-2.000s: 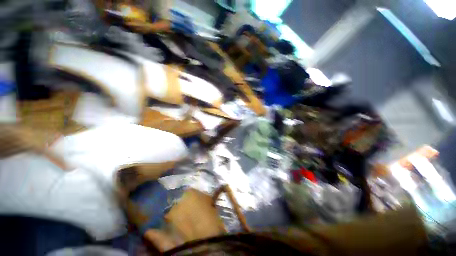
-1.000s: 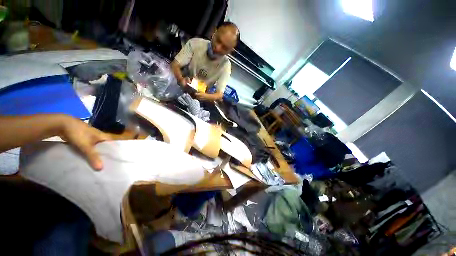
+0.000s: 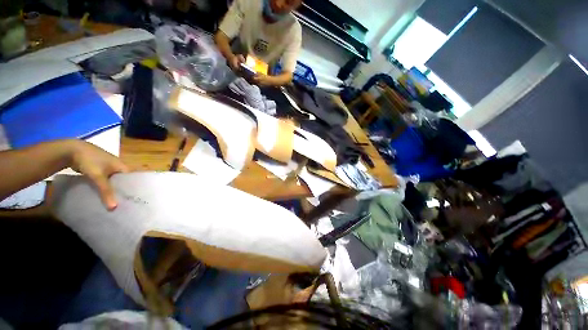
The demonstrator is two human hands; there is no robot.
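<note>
A large white pattern piece with curved edges and a tan-brown underside lies across the front of me, its near side over my lap. My left hand rests on its left part, fingers spread on top and thumb side hidden, holding it. A dark, narrow blade-like shape shows just past the piece's right end; I cannot tell if it touches. My right hand cannot be made out; the area under the right end is blurred.
On the wooden table lie a blue folder, a black case, a clear plastic bag and curved white-and-brown patterns. A person stands across the table. Bags and fabric heap up at right.
The view has steadied and tilted down. The white piece shows further right and more flatly, with its brown underside exposed. My left hand stays on its left part.
</note>
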